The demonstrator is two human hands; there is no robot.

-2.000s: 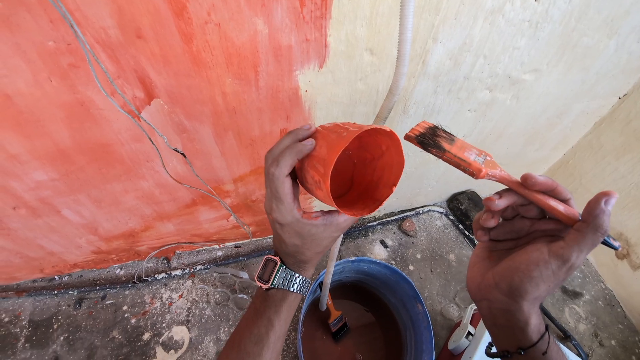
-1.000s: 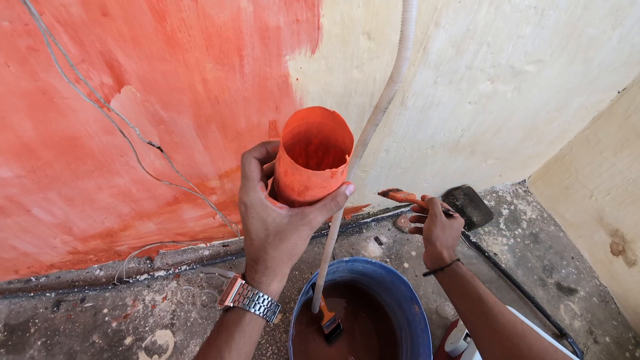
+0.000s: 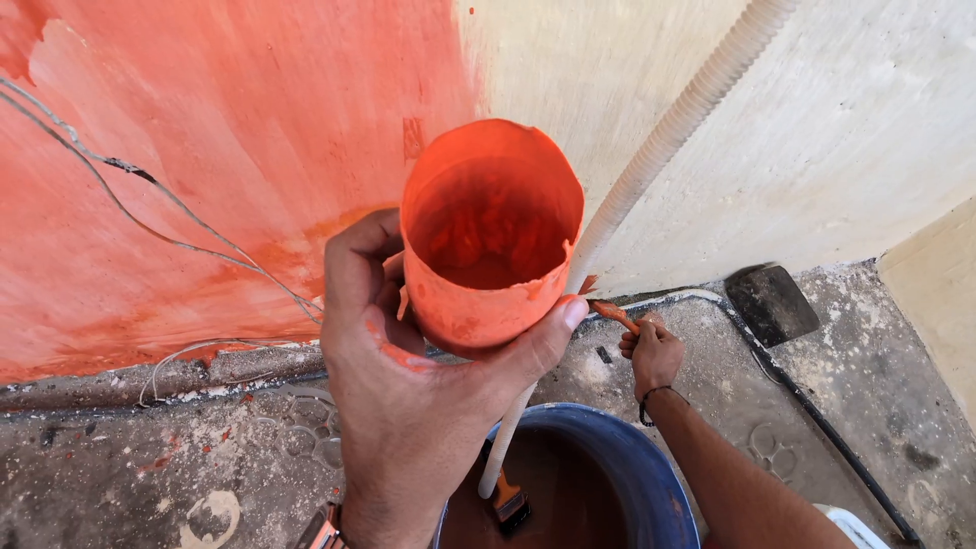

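Observation:
My left hand (image 3: 427,396) grips an orange paint-coated cup (image 3: 488,305) around its side, its open top facing me; wet orange paint shows inside. Orange paint marks the skin near my thumb. Farther off, low by the wall's base, my right hand (image 3: 654,354) is closed on the handle of a paintbrush (image 3: 614,314) smeared orange. The brush's head is mostly hidden behind the cup, my left thumb and the hose. The wall is orange (image 3: 305,152) on the left and cream (image 3: 801,152) on the right.
A blue bucket (image 3: 663,488) of brownish liquid holds another brush (image 3: 507,499). A pale corrugated hose (image 3: 679,114) runs down into it. Loose wires (image 3: 175,198) hang at left. A long-handled dark blade (image 3: 772,305) lies on the stained floor, near a white container (image 3: 850,526).
My right hand has moved from beside the cup, brush raised, down and away to the wall's base. My left hand has turned the cup more upright. The view has shifted closer to the wall.

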